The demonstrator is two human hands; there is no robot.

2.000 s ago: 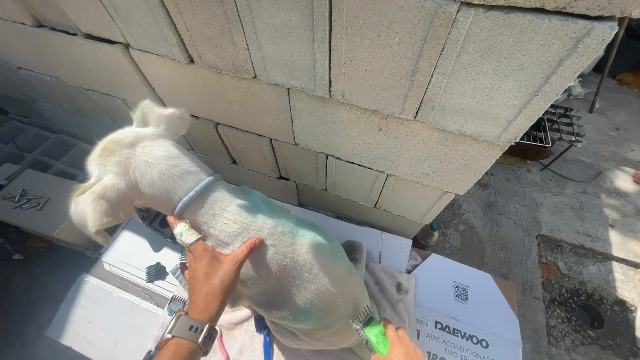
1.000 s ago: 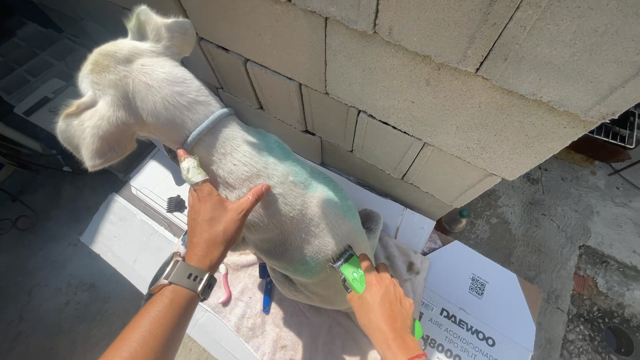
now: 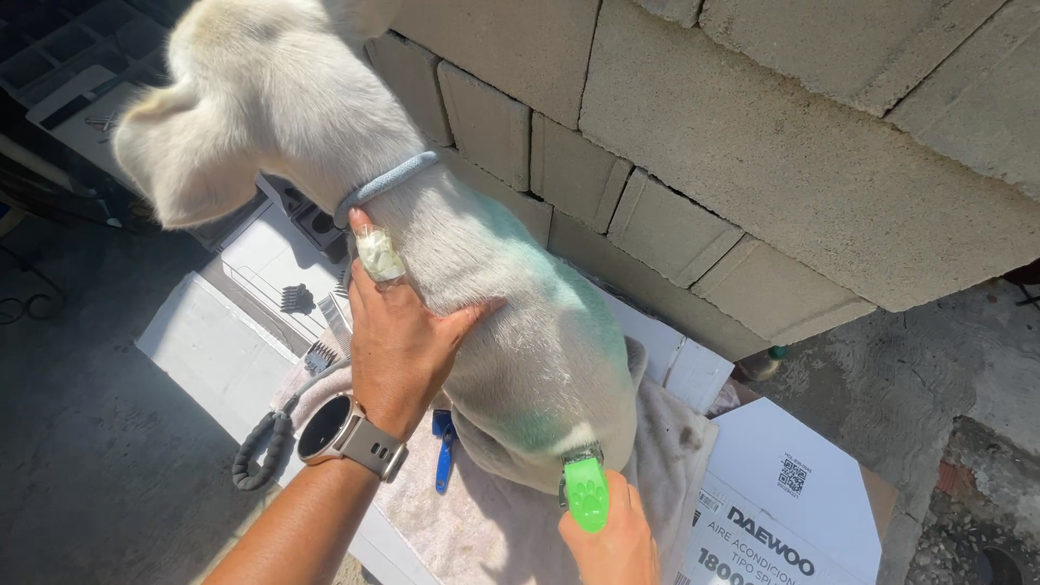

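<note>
A white dog (image 3: 520,325) with green-tinted fur on its back and flank sits on a pinkish towel (image 3: 422,520), facing away. Around its neck runs a light blue-grey collar (image 3: 390,179). My left hand (image 3: 402,333), with a bandaged index finger and a watch on the wrist, rests spread against the dog's shoulder and side, one fingertip at the collar. In my right hand (image 3: 613,532) is a green pet hair clipper (image 3: 587,491), its blade touching the fur of the rump. A blue grooming tool (image 3: 444,451) lies on the towel beside the dog.
Clipper guide combs (image 3: 296,299) and a metal comb (image 3: 335,318) lie left of the dog, near a dark looped leash (image 3: 262,455). Flattened cardboard (image 3: 796,487) lies under the towel. A concrete block wall (image 3: 731,146) rises close on the right. An organizer tray (image 3: 69,45) stands upper left.
My right hand has moved the clipper from the rump to the flank and then back lower on the rump. My left hand stays on the dog's shoulder. The view has moved closer.
</note>
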